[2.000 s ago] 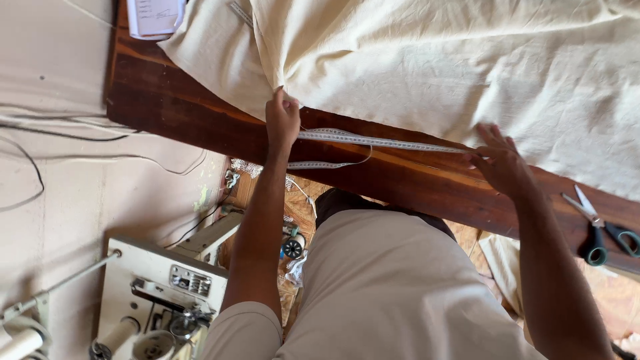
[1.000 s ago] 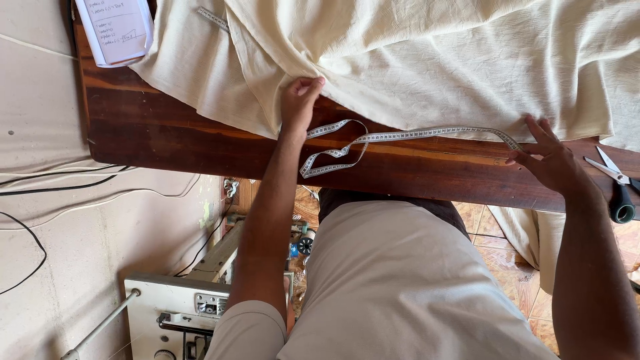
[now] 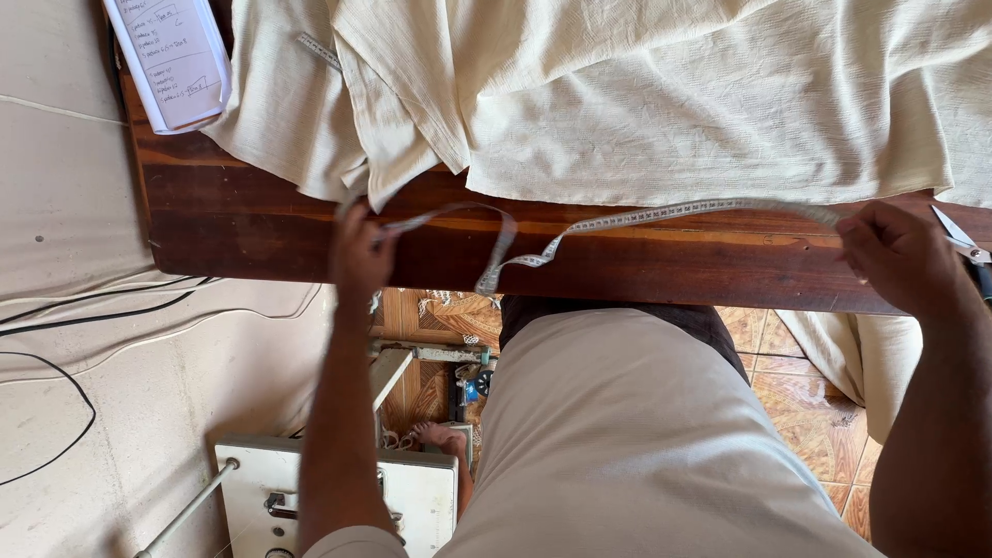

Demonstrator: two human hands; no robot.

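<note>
My left hand (image 3: 363,252), blurred, is over the front edge of the dark wooden table, closed on one part of a white measuring tape (image 3: 659,215). The tape twists and dips in a loop at the table edge, then runs to my right hand (image 3: 891,244), whose fingers pinch it. Cream woven cloth (image 3: 697,132) lies in folds across the table just beyond both hands. Scissors (image 3: 961,240) with dark handles lie right of my right hand, partly cut off by the frame.
Handwritten paper sheets (image 3: 174,70) lie at the table's left end, and a small ruler or tape piece (image 3: 319,50) on the cloth. A sewing machine table (image 3: 422,484) stands below left, near cables (image 3: 101,311) along the wall. More cream cloth (image 3: 891,364) hangs below the table at right.
My left hand has let go of the cloth edge and now holds the tape. My right hand's fingers, spread before, have closed on the tape. The cloth edge hangs in a changed fold.
</note>
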